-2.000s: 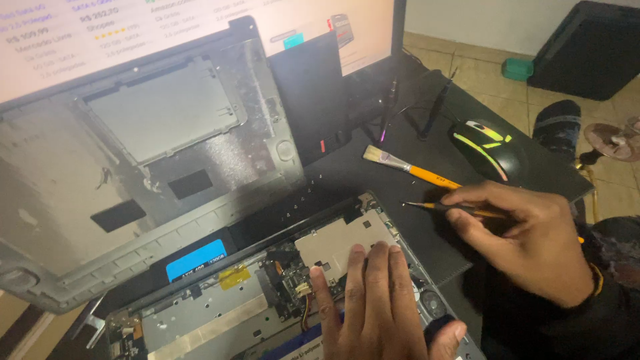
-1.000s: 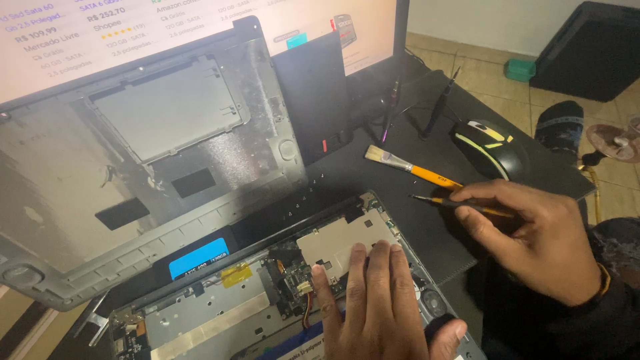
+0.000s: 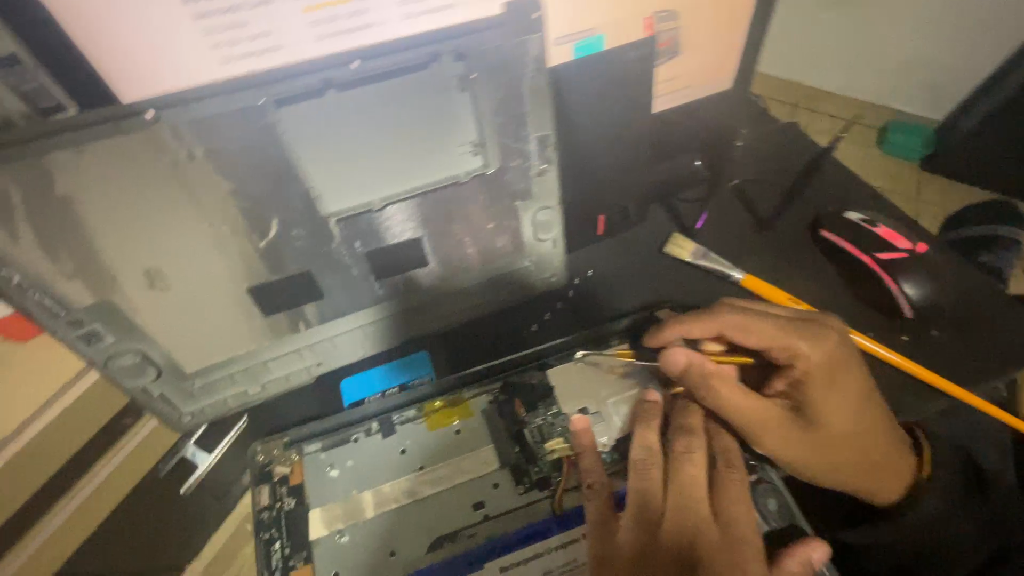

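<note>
An opened laptop base point(image 3: 400, 480) lies at the bottom, its circuit board and battery exposed. My left hand point(image 3: 672, 496) rests palm down with spread fingers, its fingertips at the pale plate point(image 3: 596, 392) over the board. My right hand point(image 3: 784, 392) pinches a thin tool with a yellow handle and metal tip point(image 3: 612, 356), probably a small brush; its tip is over the upper edge of the pale plate. Blur hides whether the tip touches. A flat paintbrush point(image 3: 768, 290) with an orange handle lies on the black table, its handle passing behind my right hand.
The laptop's removed bottom cover point(image 3: 448, 288) leans against a lit monitor point(image 3: 704, 48). Several tiny screws point(image 3: 548, 316) lie between cover and base. A computer mouse point(image 3: 872, 260) sits at the right, near dark slender tools point(image 3: 800, 180). A metal bracket point(image 3: 204, 452) is at the lower left.
My right hand has moved left with the thin tool, from beside the laptop to over its upper edge. My left hand stays on the laptop. The mouse's lights have turned from yellow to pink-red.
</note>
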